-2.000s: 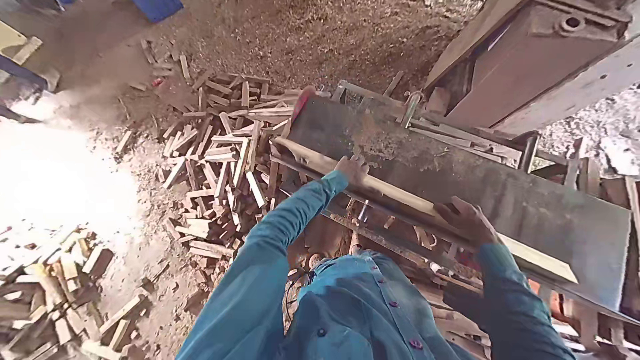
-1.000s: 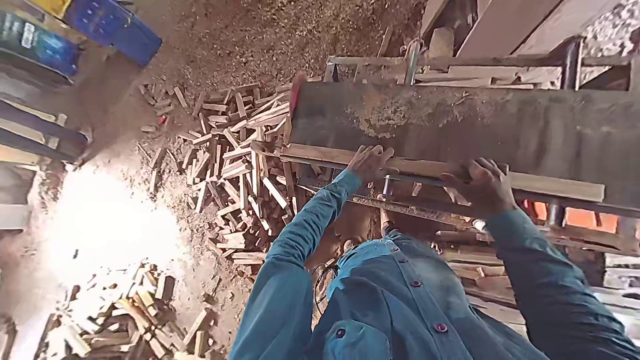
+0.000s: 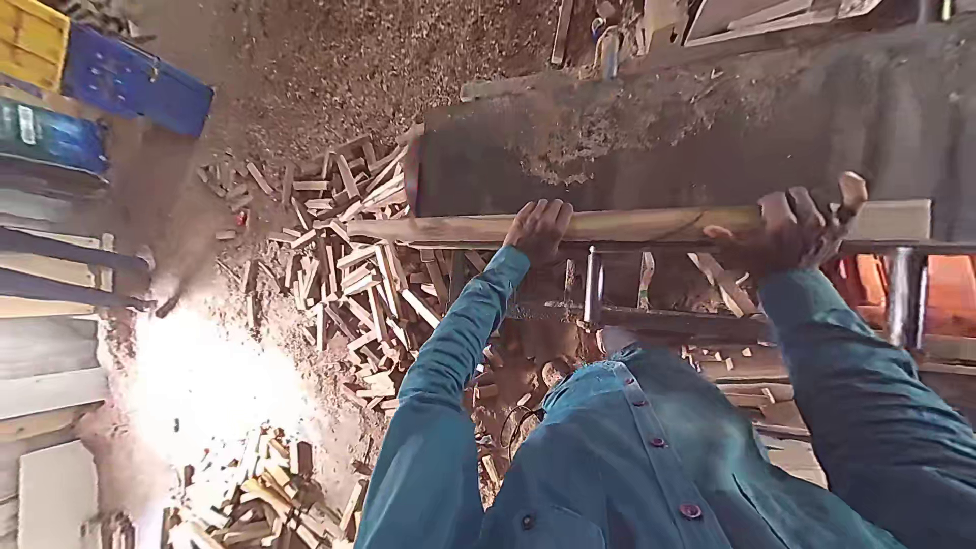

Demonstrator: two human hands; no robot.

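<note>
A long wooden board (image 3: pixel 648 226) lies along the near edge of a dark, flat metal table (image 3: pixel 686 145) strewn with wood dust. My left hand (image 3: pixel 541 227) grips the board left of its middle, with the fingers curled over the far side. Further right, my right hand (image 3: pixel 801 225) rests on the board near its right end; its fingers are bent and partly spread, and one finger points up and away. The board's left end sticks out past the table's left edge, over a heap of wood offcuts.
Wood offcuts (image 3: pixel 374 282) are heaped on the ground left of the table, and a second pile (image 3: pixel 267 496) lies at the lower left. Blue (image 3: pixel 137 80) and yellow (image 3: pixel 30 42) containers stand at the upper left. A metal post (image 3: pixel 593 286) rises below the table edge.
Both hands remain on the board, which now lies further over the table's near edge than one second ago. The right hand's fingers have spread more. The view has turned and come nearer.
</note>
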